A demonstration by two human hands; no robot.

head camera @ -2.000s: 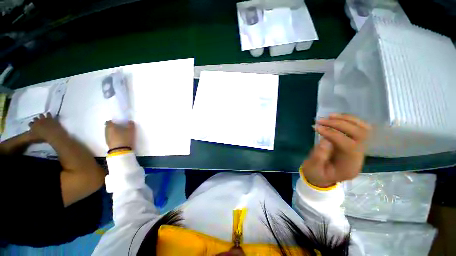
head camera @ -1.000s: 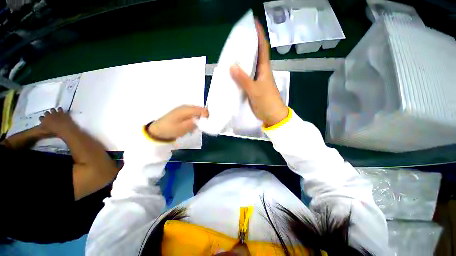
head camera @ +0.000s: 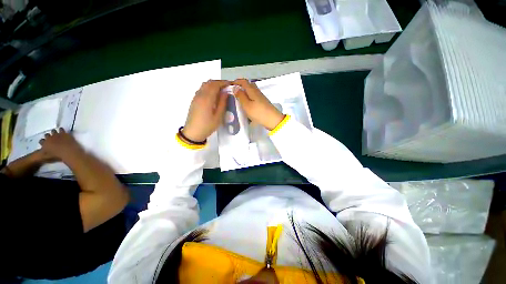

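A small grey-white device with a dark oval face point(head camera: 231, 123) lies lengthwise at the left end of a white moulded tray point(head camera: 299, 100) on the bench in front of me. My left hand point(head camera: 206, 110) is at the left of its upper end, fingers closed on it. My right hand point(head camera: 257, 105) reaches over the tray from the right, its fingers on the same upper end. The fingertips of both hands nearly meet and cover that end. My right hand and sleeve hide part of the tray's middle.
A large white sheet point(head camera: 138, 119) lies left of the tray. A stack of empty trays point(head camera: 410, 94) stands at right. A filled tray point(head camera: 355, 23) is on the green conveyor belt point(head camera: 166, 41). A person's arm point(head camera: 89, 175) is at left. Plastic-covered bundles point(head camera: 449, 205) sit below the bench.
The white item held up and tilted between my hands is no longer raised. Both hands are now low, together over the tray's left end, where the device shows. The belt tray has shifted right.
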